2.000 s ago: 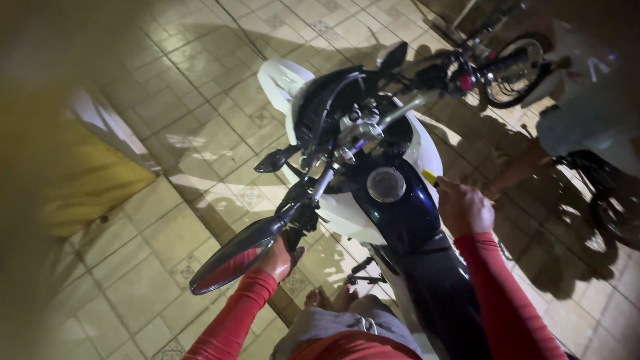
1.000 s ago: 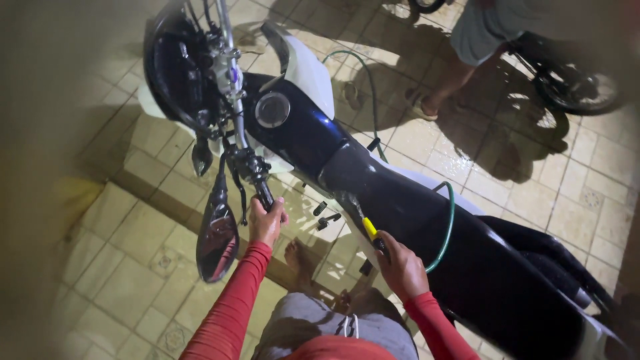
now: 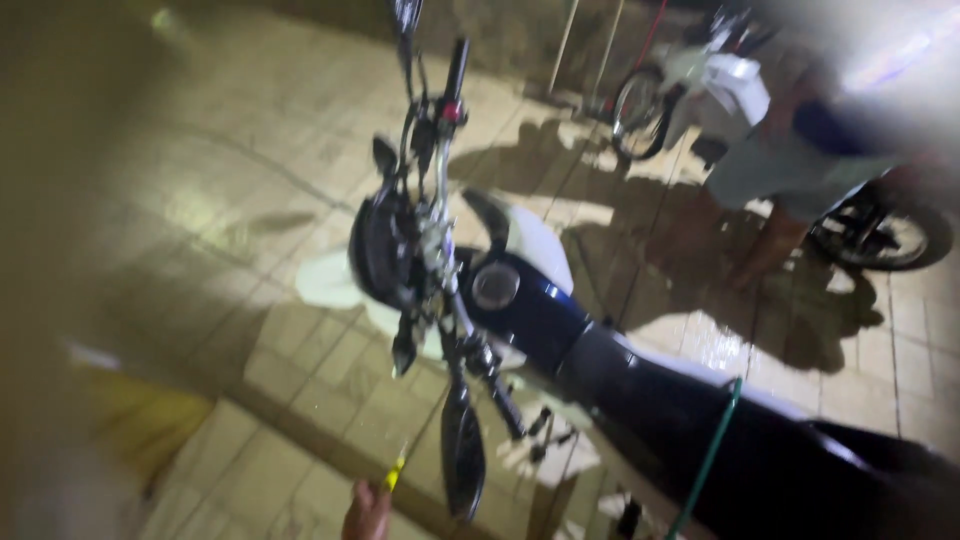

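My left hand [image 3: 367, 511], blurred and cut off by the lower edge, is closed around a yellow spray nozzle [image 3: 394, 474]. The nozzle tips up and right, with a faint spray at its end, left of the motorcycle's long mirror [image 3: 463, 454]. The left handlebar grip [image 3: 506, 409] has no hand on it. The motorcycle's dark blue tank [image 3: 532, 311] and black seat [image 3: 637, 382] run down to the right. A green hose [image 3: 709, 457] lies across the seat and leaves at the bottom. My right hand is out of view.
At the upper right, a person in light shorts [image 3: 787, 176] stands beside another motorcycle's wheel [image 3: 881, 229]. A white motorcycle [image 3: 735, 82] stands behind. Yellow material [image 3: 150, 420] is at the lower left. The tiled floor [image 3: 720, 337] looks wet near the seat.
My left hand has let go of the handlebar grip. The nozzle, in my right hand earlier, is now in my left. My right hand has left the view, which has shifted greatly.
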